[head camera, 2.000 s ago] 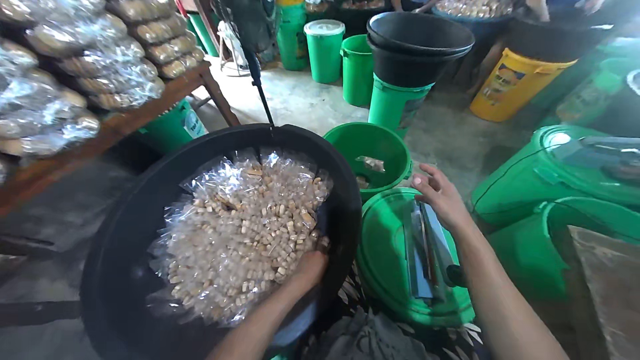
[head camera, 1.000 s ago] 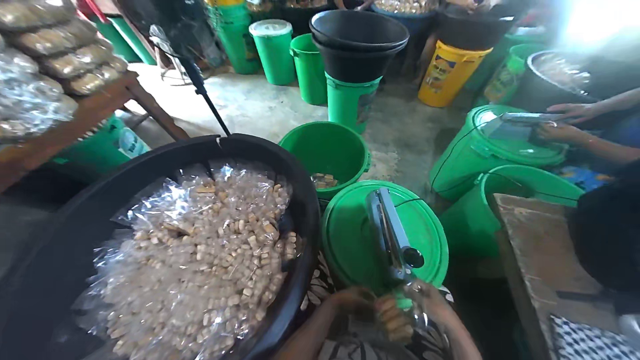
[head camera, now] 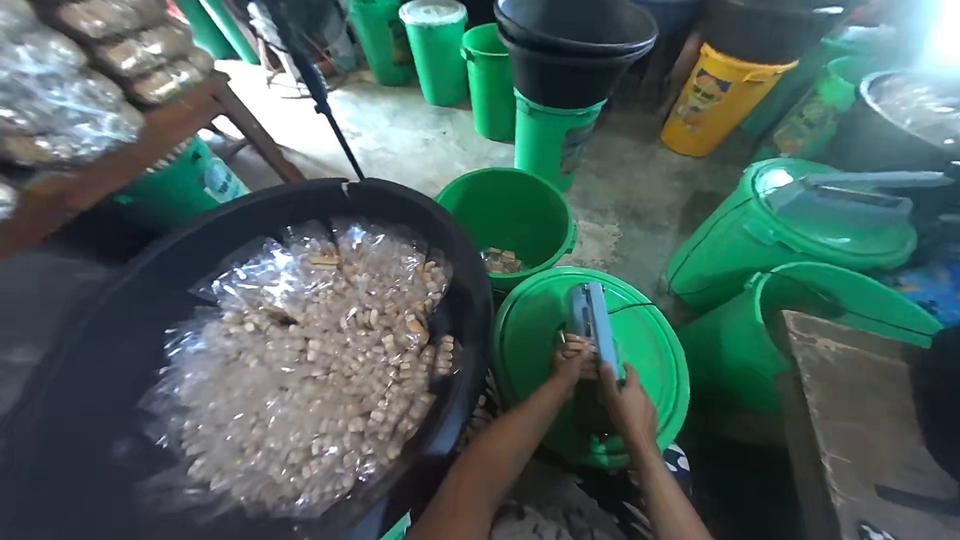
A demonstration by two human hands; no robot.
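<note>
An impulse-type bag sealer point(head camera: 594, 326) with a cord lies on the green lid point(head camera: 652, 352) of a bucket before me. My left hand point(head camera: 574, 360) is at the sealer's left side, its fingers closed around a small clear packet of tan pieces point(head camera: 576, 341). My right hand point(head camera: 628, 401) rests on the sealer's near end; whether it grips the sealer's arm is hard to tell. To the left, a large black tub point(head camera: 469, 300) holds many clear plastic packets of tan pieces point(head camera: 322, 367). Beyond the lid, an open green bucket point(head camera: 517, 202) has a few packets at its bottom.
Wrapped packs point(head camera: 67, 97) are stacked on a wooden table point(head camera: 97, 165) at the left. Black basins point(head camera: 574, 45) sit on a green bucket behind. Another sealer point(head camera: 862, 187) lies on a lidded green bucket point(head camera: 810, 232) at the right, near a brown board point(head camera: 862, 420) and a yellow bucket point(head camera: 716, 105).
The left hand was in the tub two seconds ago and is now at the sealer. The right hand, earlier raised near the green bucket, is now on the sealer's near end.
</note>
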